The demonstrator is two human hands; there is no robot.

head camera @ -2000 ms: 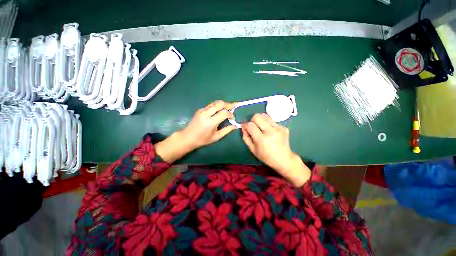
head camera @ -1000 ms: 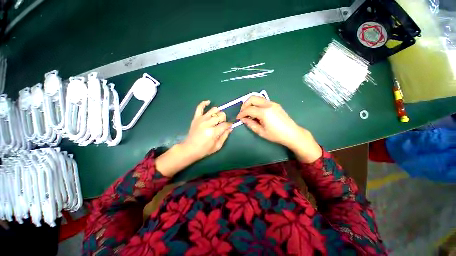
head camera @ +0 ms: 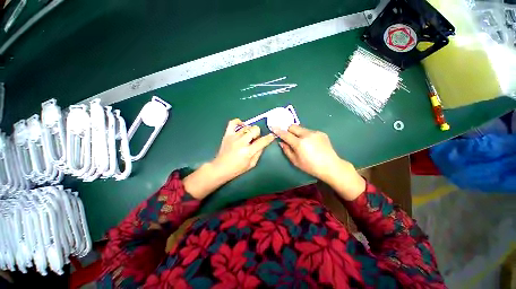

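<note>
A white plastic housing (head camera: pixel 281 118) is held between both hands near the middle of the bench, its round end up and to the right. My left hand (head camera: pixel 240 148) grips the loop and covers its far end. My right hand (head camera: pixel 310 148) has its fingertips on the lower side of the housing, just below the round end. Whether a strip is between the fingertips cannot be told. Several loose thin strips (head camera: pixel 269 90) lie just beyond the housing. A dense pile of strips (head camera: pixel 369 83) lies further right.
Stacked housings (head camera: pixel 42 226) fill the left side, with one separate housing (head camera: pixel 150 128) beside them. A metal strip (head camera: pixel 226 57) crosses the bench. At right are a black fan (head camera: pixel 400 37), a small ring (head camera: pixel 399 125), a screwdriver (head camera: pixel 438 113) and a yellow sheet (head camera: pixel 464 73).
The view has turned and shifted. My right hand has moved off the housing's round end, which shows again, to its lower side. My left hand keeps its hold on the loop.
</note>
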